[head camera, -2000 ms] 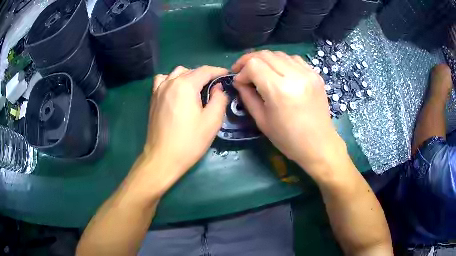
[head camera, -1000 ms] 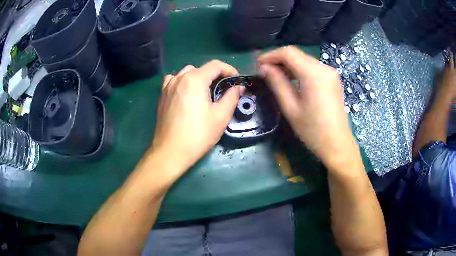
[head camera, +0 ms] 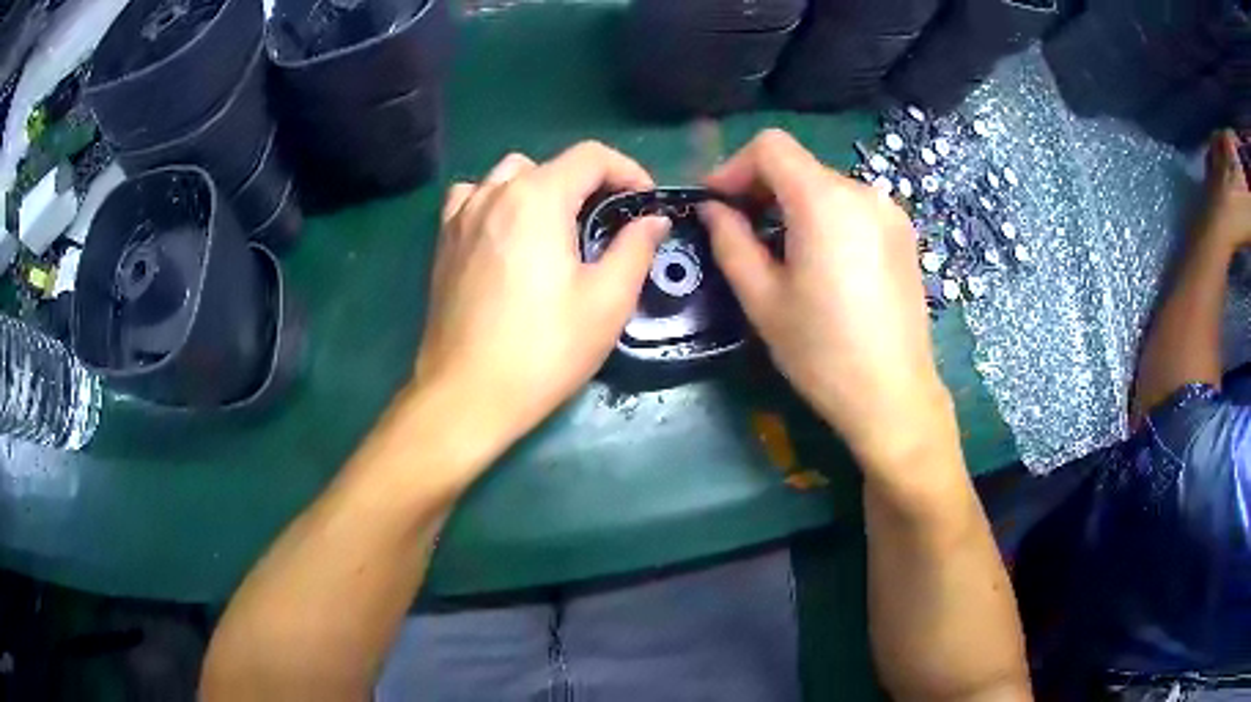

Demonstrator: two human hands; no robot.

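A black plastic housing (head camera: 686,333) sits open side up on the green bench in front of me, with a round hollow boss (head camera: 675,272) in its middle. My left hand (head camera: 528,274) grips its left and back-left wall, thumb inside and fingers outside. My right hand (head camera: 830,281) is at its back-right wall, thumb inside and fingers at the rim. Whether a small button piece is between my fingertips cannot be made out. A pile of button pieces (head camera: 947,192) lies to the right of my right hand.
Stacked black housings stand at the left (head camera: 364,110) and along the back (head camera: 713,55). Bubble wrap (head camera: 1063,302) lies at the right. A clear bottle (head camera: 41,384) is at the left edge. A person's arm (head camera: 1187,309) and blue sleeve are at the far right. Yellow scraps (head camera: 775,442) lie near the housing.
My right hand, blurred and lifted off the back-right side one second ago, is now back at the housing's rim with its thumb inside. My left hand keeps its hold.
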